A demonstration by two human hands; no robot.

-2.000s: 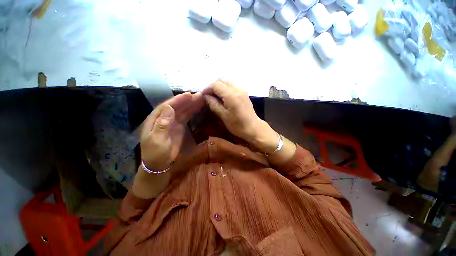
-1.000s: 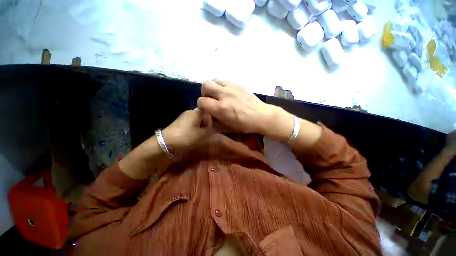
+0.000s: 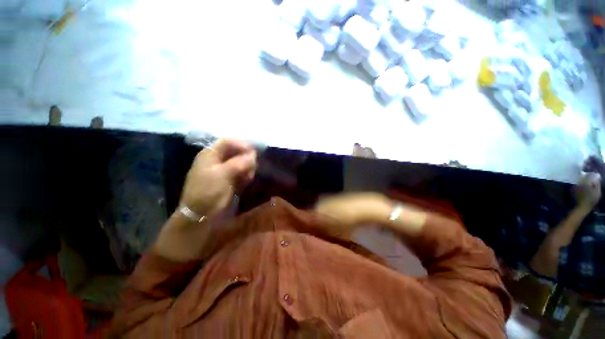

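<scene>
My left hand (image 3: 219, 173) is raised at the table's dark front edge, fingers curled and slightly blurred. A small piece of clear film (image 3: 200, 140) shows at its fingertips, against the edge, and appears pinched there. My right hand (image 3: 335, 206) is low in front of the shirt, apart from the left and strongly blurred; its fingers and anything in them cannot be made out. White rounded cases (image 3: 360, 36) lie heaped on the white table beyond the hands.
Clear bags of cases (image 3: 514, 79) with yellow patches lie at the table's right. Another person's hand (image 3: 588, 189) is at the far right edge. A red-orange stool (image 3: 45, 301) stands at lower left. The table's edge (image 3: 302, 151) runs just beyond my hands.
My hands were together at the edge; now they are apart, the left up and leftward, the right lower. More of the case heap shows as the view shifts. The other person's hand now shows.
</scene>
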